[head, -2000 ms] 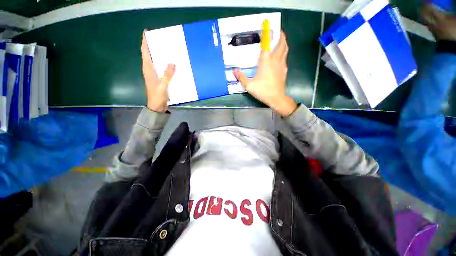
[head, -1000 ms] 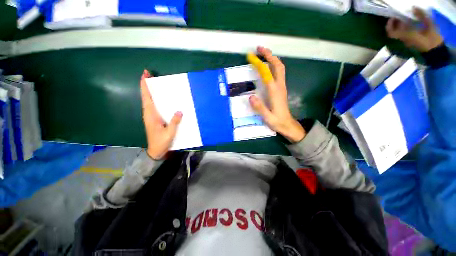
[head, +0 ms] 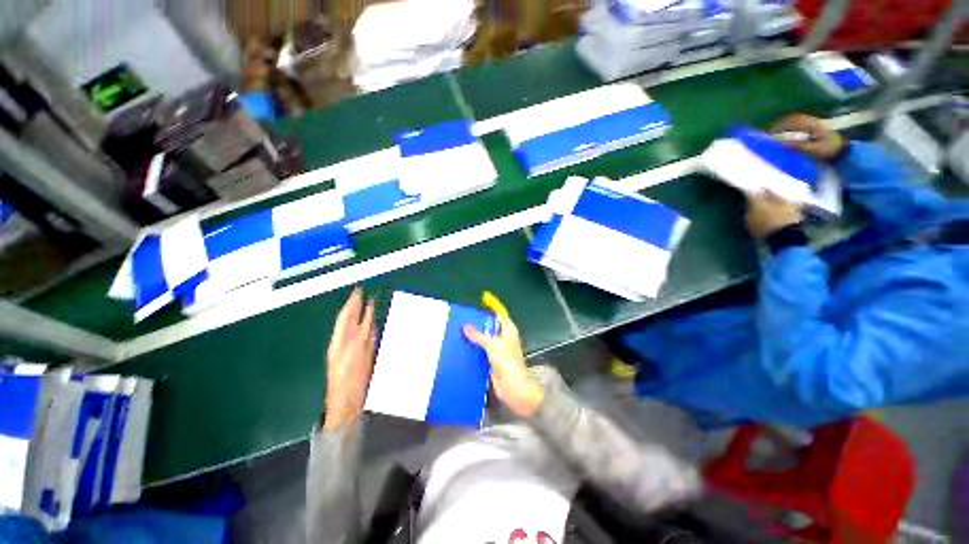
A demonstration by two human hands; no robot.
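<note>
A box in its half white, half royal blue sleeve [head: 427,359] lies between my hands above the dark green bench, close to my body. The inner box's watch face does not show. My left hand [head: 351,356] is upright along the white end, fingers extended; whether it touches the box is unclear. My right hand [head: 504,359], with a yellow finger cot [head: 493,306], is on the blue end, thumb on top and fingers at the edge.
A stack of empty sleeves [head: 610,236] lies to the right. Sleeved boxes [head: 446,170] line the belt beyond the pale rail [head: 430,251]. Upright sleeves or boxes [head: 90,441] stand at left. A person in blue [head: 839,308] holds a box at right.
The view has swung up and shows more of the belt. The inner box that stuck out on the right is now covered by the sleeve. My left fingers have moved to the box's end edge.
</note>
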